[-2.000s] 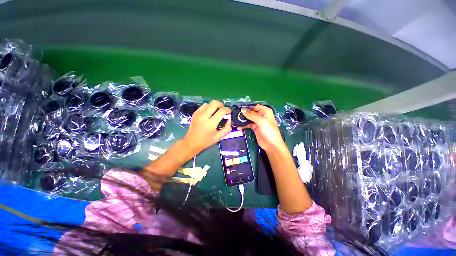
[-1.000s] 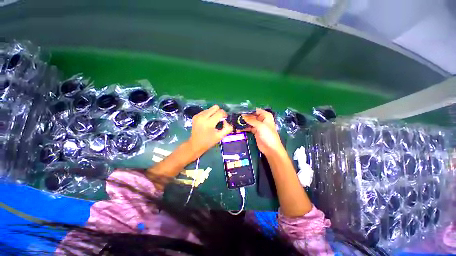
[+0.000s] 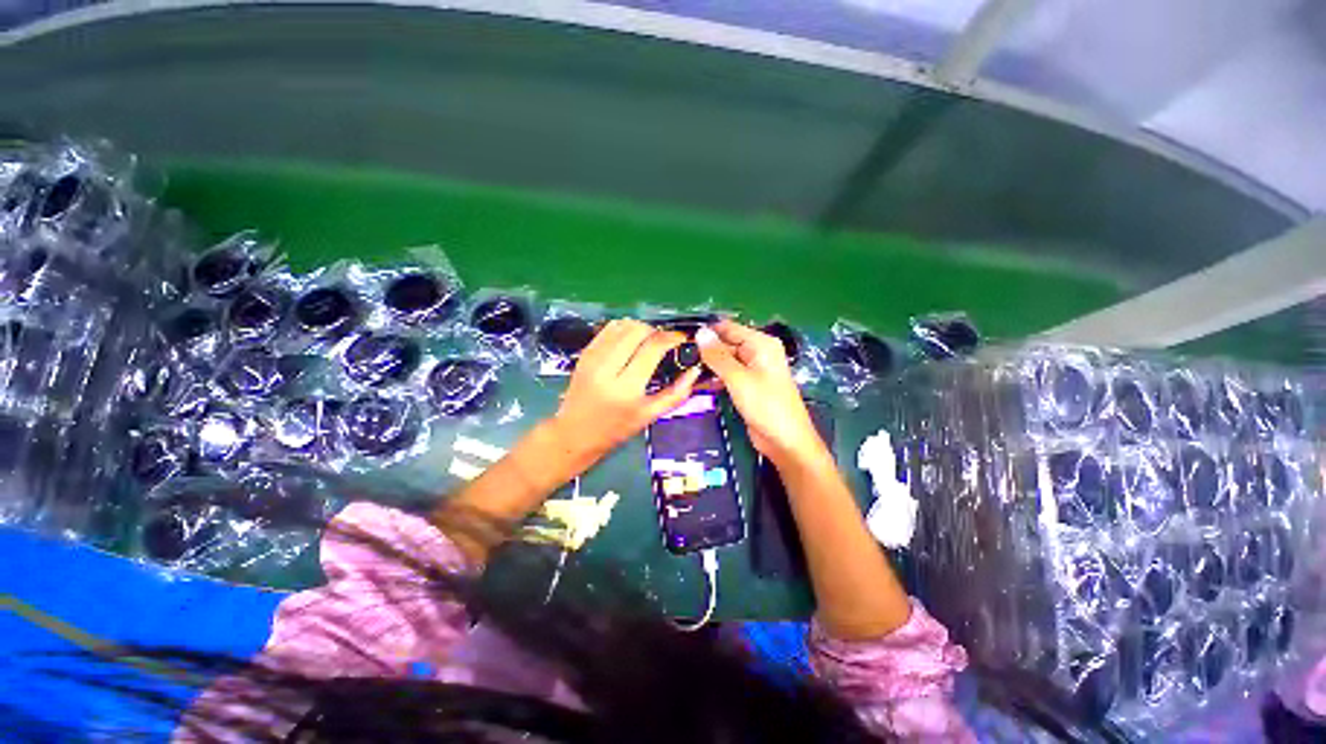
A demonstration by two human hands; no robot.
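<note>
A small round black unit (image 3: 686, 355) is held between my two hands, just above the top end of the phone. My left hand (image 3: 614, 381) grips it from the left with thumb and fingers. My right hand (image 3: 749, 381) has its fingertips on its right side. Fine detail between the fingertips is too small to tell. The phone (image 3: 698, 487) lies upright below with a lit purple screen and coloured tiles. A white cable (image 3: 711, 581) is plugged into its bottom edge.
Bagged dark discs (image 3: 381, 358) lie scattered at left, with more in a row beyond my hands. Clear filled trays are stacked at right (image 3: 1149, 494) and far left (image 3: 58, 349). A black slab (image 3: 780, 509), white crumpled tissue (image 3: 886, 491) and pale-yellow strips (image 3: 579, 518) lie near the phone.
My hands have drawn closer together around the black unit, and my right fingertips now sit at its upper right. The whole view has shifted slightly.
</note>
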